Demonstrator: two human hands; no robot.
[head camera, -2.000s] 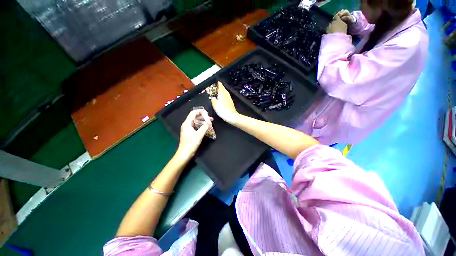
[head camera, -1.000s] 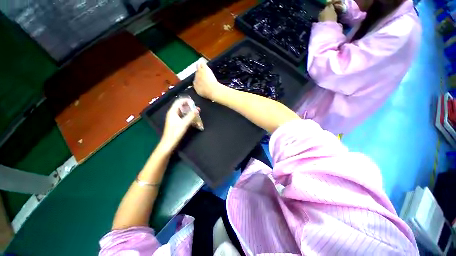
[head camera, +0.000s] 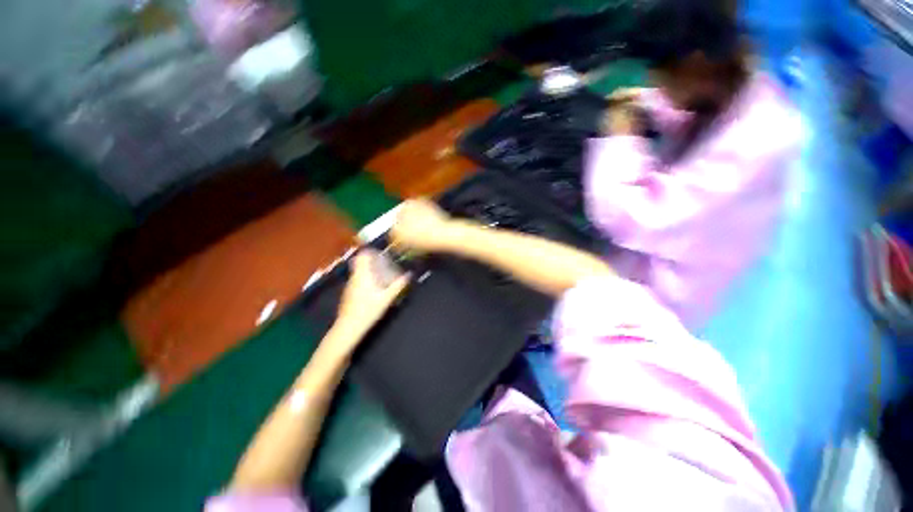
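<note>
The frame is blurred. The black parts tray (head camera: 440, 350) lies tilted in front of me. My left hand (head camera: 368, 285) is over its upper left part, fingers curled around something pale and shiny that looks like a small bag. My right hand (head camera: 418, 226) is at the tray's far edge with its fingers curled down; what is in it cannot be made out. Black plastic housings (head camera: 491, 208) lie in the tray's right section, partly behind my right forearm.
A reddish-brown board (head camera: 235, 280) with small white bits lies beyond the tray at left, on the green bench. A second board (head camera: 430, 150) is further back. A neighbour in a pink smock (head camera: 701, 200) sits at right by another black tray (head camera: 536, 140).
The view has tilted up and blurred, so the tray and boards sit lower. My hands have come closer together at the tray's far edge. The left still holds the pale thing.
</note>
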